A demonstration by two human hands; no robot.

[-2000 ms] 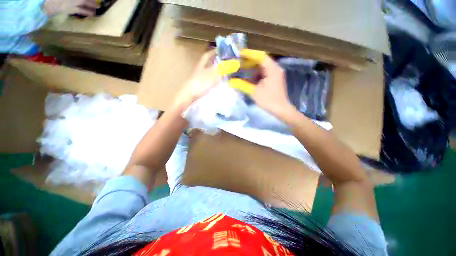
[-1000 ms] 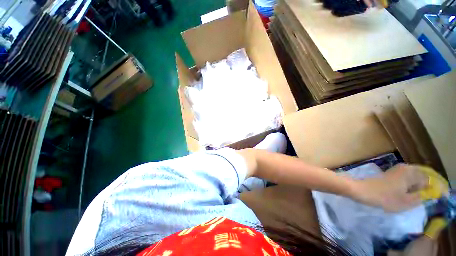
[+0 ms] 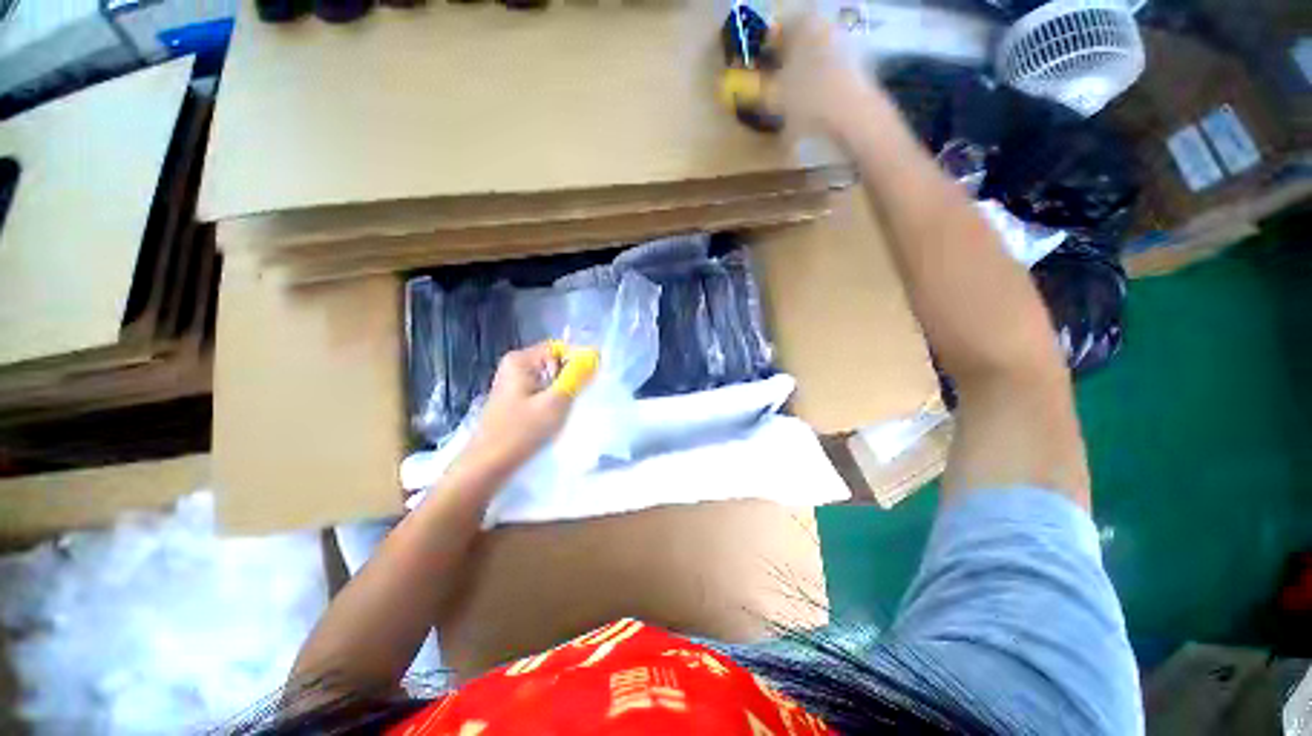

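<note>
My left hand [image 3: 533, 391], with yellow finger cots, holds a clear poly bag [image 3: 629, 334] over the packing carton [image 3: 849, 316]. Bagged parts [image 3: 468, 352] stand packed in rows inside the carton, black under hazy film. My right hand [image 3: 777, 94] is at the top, over the right end of the cardboard sheets [image 3: 475, 122]. It is on a black glossy part [image 3: 744, 36]; the hand is blurred and the exact grip is hard to see. A white foam sheet [image 3: 676, 475] lies over the carton's near edge.
More black parts [image 3: 341, 7] stand at the top edge on the cardboard. A bag supply carton heaped with bags [image 3: 173, 618] is at lower left. Another cardboard stack [image 3: 87, 216] is at left. Black bin bags [image 3: 1079, 309] and a white fan [image 3: 1072, 55] are at right.
The view has swung back from the left to the carton. My hands, close together before, are now apart: left with a bag over the carton, right up at a black part on the cardboard.
</note>
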